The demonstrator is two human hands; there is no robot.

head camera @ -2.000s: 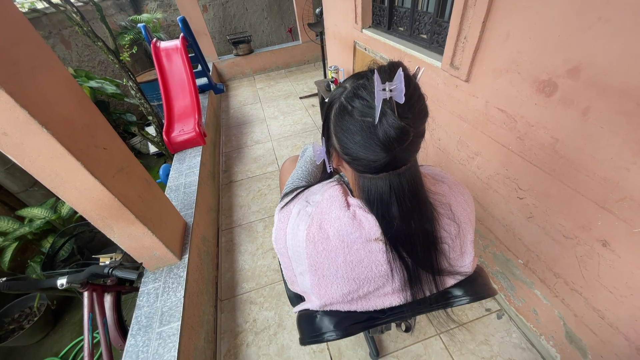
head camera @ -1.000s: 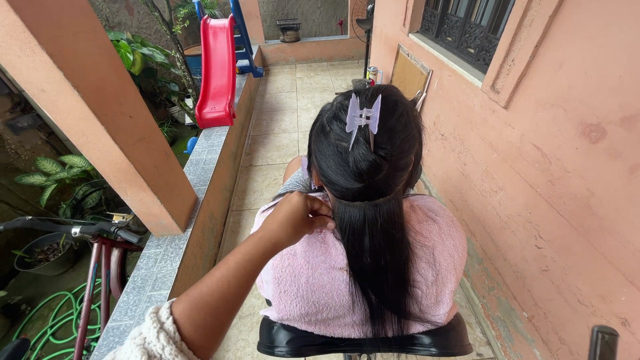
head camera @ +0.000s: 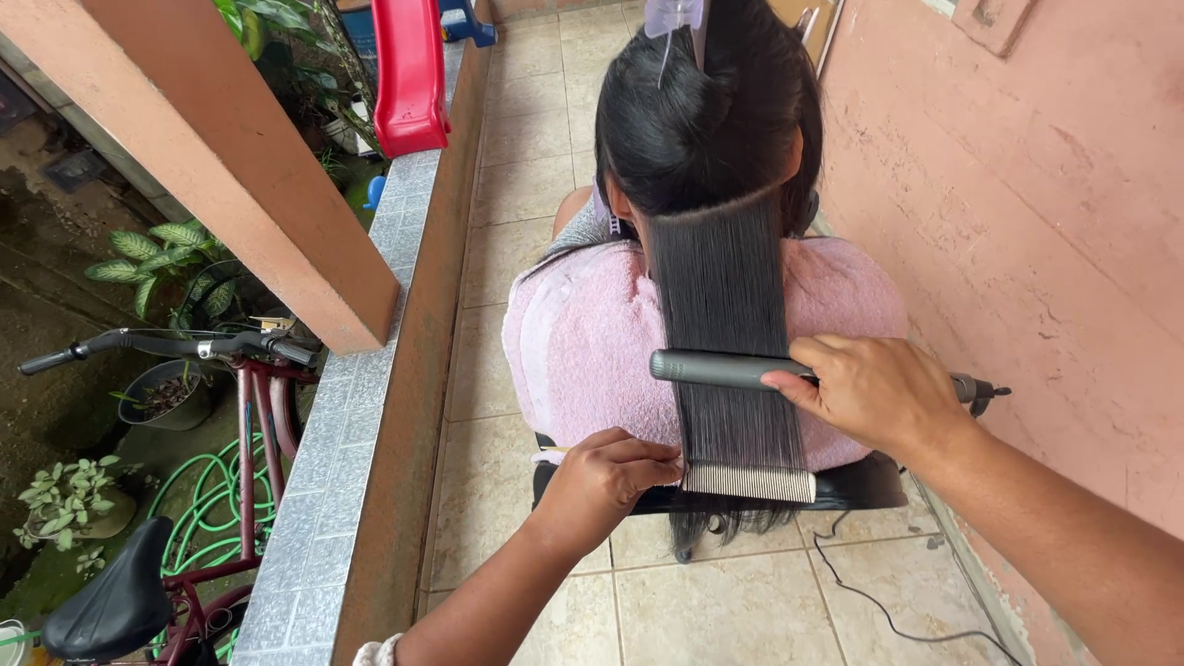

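A seated person's long black hair (head camera: 726, 277) hangs straight down over a pink towel (head camera: 592, 342) on the shoulders. My right hand (head camera: 869, 393) grips a dark grey hair straightener (head camera: 712, 367), whose plates lie across the lower part of the hair section. Below it, my left hand (head camera: 615, 476) holds a pale fine-toothed comb (head camera: 754, 483), its teeth in the hair near the ends. The upper hair is pinned up with a lilac claw clip (head camera: 675, 17). A second lilac clip (head camera: 603, 213) is at the left side of the neck.
The black chair (head camera: 879, 483) stands between a tiled ledge (head camera: 347, 407) on the left and a salmon-coloured wall (head camera: 1017, 231) on the right. A power cord (head camera: 874, 601) trails over the floor tiles. Beyond the ledge are a bicycle (head camera: 245, 462), potted plants and a green hose; a red slide (head camera: 409, 83) rests on the ledge.
The straightener and my right hand have come into view, across the hair. My left hand, near the neck one second ago, is now lower, with the comb in the hair.
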